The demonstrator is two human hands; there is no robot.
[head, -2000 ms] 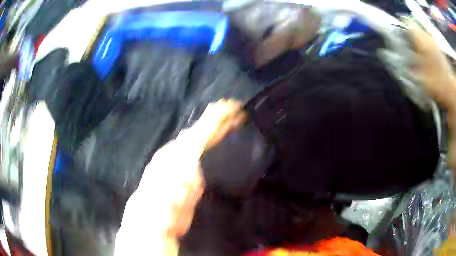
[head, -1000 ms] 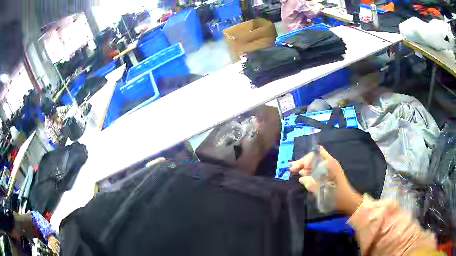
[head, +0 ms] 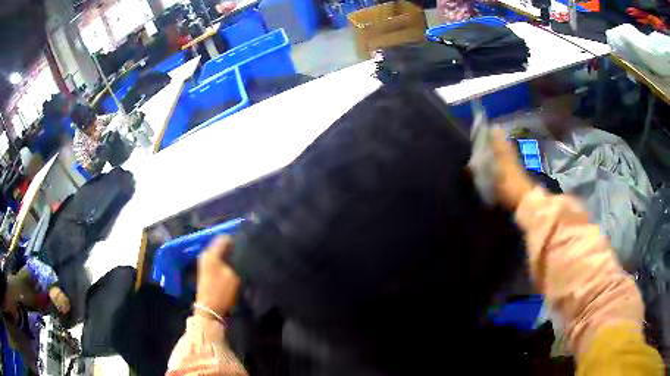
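Note:
A large black sewn bag panel (head: 375, 220) is held up in front of me, blurred, between my two hands. Its top reaches over the white table. My left hand (head: 217, 277) grips its left edge, low in the view. My right hand (head: 507, 172) is at its right edge, closed around the pale grey handles of the thread scissors (head: 482, 150), whose slim blades point up. Whether the right fingers also hold the cloth is hidden by blur.
A long white table (head: 220, 165) runs across behind the panel, bearing stacked black pieces (head: 488, 50). A blue crate (head: 165, 257) is at the left under the panel. Grey-white covered bundles (head: 606, 183) lie at the right. A person's hand (head: 60, 299) shows at far left.
The black panel has risen from low in front to cover the middle. My left hand has come into view at its left edge. My right hand has moved up with the scissors.

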